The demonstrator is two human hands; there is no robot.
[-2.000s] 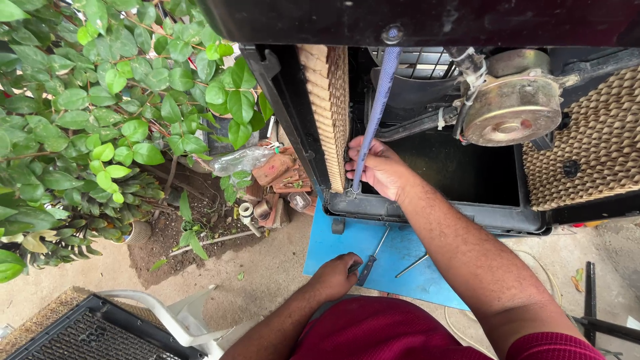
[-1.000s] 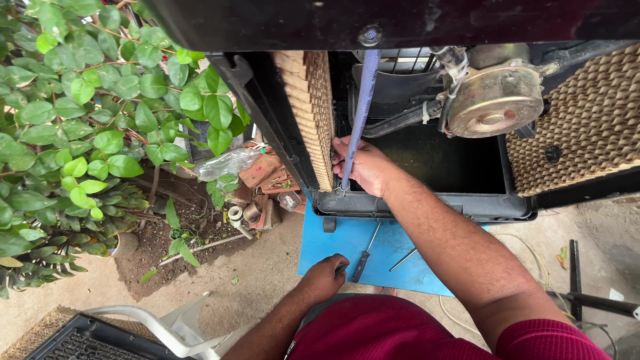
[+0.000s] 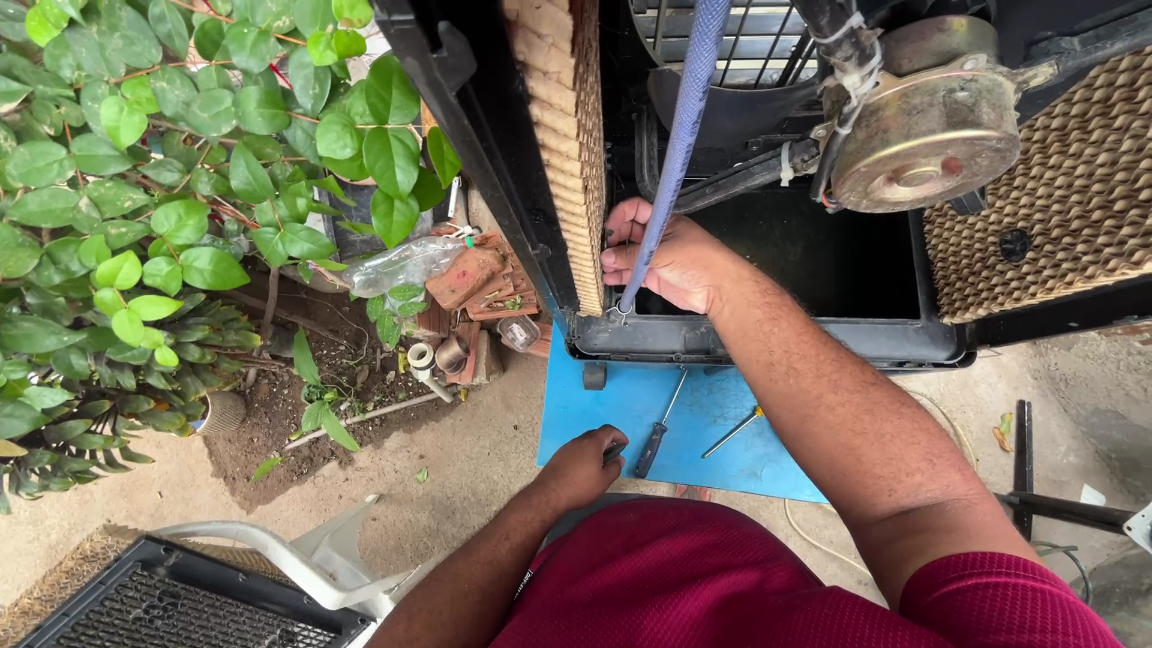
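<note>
An evaporative air cooler's black plastic housing (image 3: 765, 340) stands open, with a round metal motor (image 3: 927, 135) inside. My right hand (image 3: 670, 256) reaches in behind a blue braided hose (image 3: 679, 126), its fingertips against the edge of the left honeycomb cooling pad (image 3: 562, 135); a small dark piece shows by the fingers, but I cannot tell whether they grip it. My left hand (image 3: 585, 463) is curled around a small dark object, low over the edge of a blue board (image 3: 594, 418). Beside it lies a dark-handled screwdriver (image 3: 652, 448), and farther right a yellow-handled screwdriver (image 3: 733, 432).
Broken bricks (image 3: 466, 277), a clear plastic bottle (image 3: 405, 265) and a white pipe fitting (image 3: 421, 357) lie left of the housing, near a leafy plant (image 3: 180, 216). A white plastic chair (image 3: 270, 549) and a black framed pad panel (image 3: 162, 603) occupy the lower left. A black metal stand (image 3: 1024, 468) is at right.
My right hand stays at the bottom of the left pad beside the hose, with its fingers slightly shifted. My left hand remains low by the blue board.
</note>
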